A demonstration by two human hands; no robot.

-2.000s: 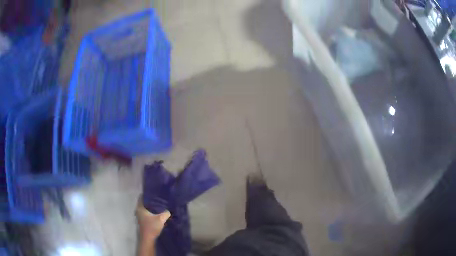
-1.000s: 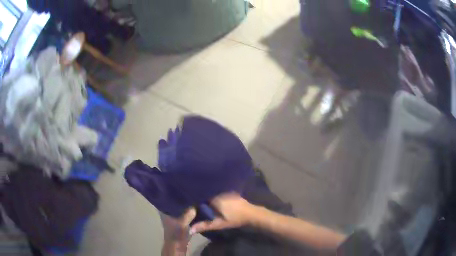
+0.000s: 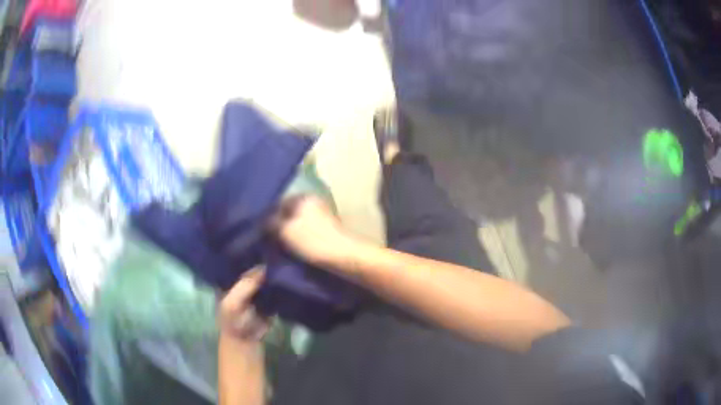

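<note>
A navy cut-piece bundle (image 3: 245, 178) is held in front of me at the centre left, folded, with several corners sticking out upward and to the left. My left hand (image 3: 243, 307) grips its lower edge from below. My right hand (image 3: 310, 229) is on the right side of the bundle with the fingers closed on the cloth; its fingertips are blurred and partly hidden by the cloth. The picture is blurred by motion.
A blue plastic crate (image 3: 126, 150) with whitish contents stands on the left. Green translucent sheeting (image 3: 150, 316) lies below and behind the bundle. More blue crates (image 3: 49, 119) line the left edge. A large dark mass and bright green items (image 3: 662, 153) are on the right.
The view has swung to other crates and green sheeting. The bundle went from my left hand alone to both hands, and it now shows raised, folded corners rather than a broad rounded shape.
</note>
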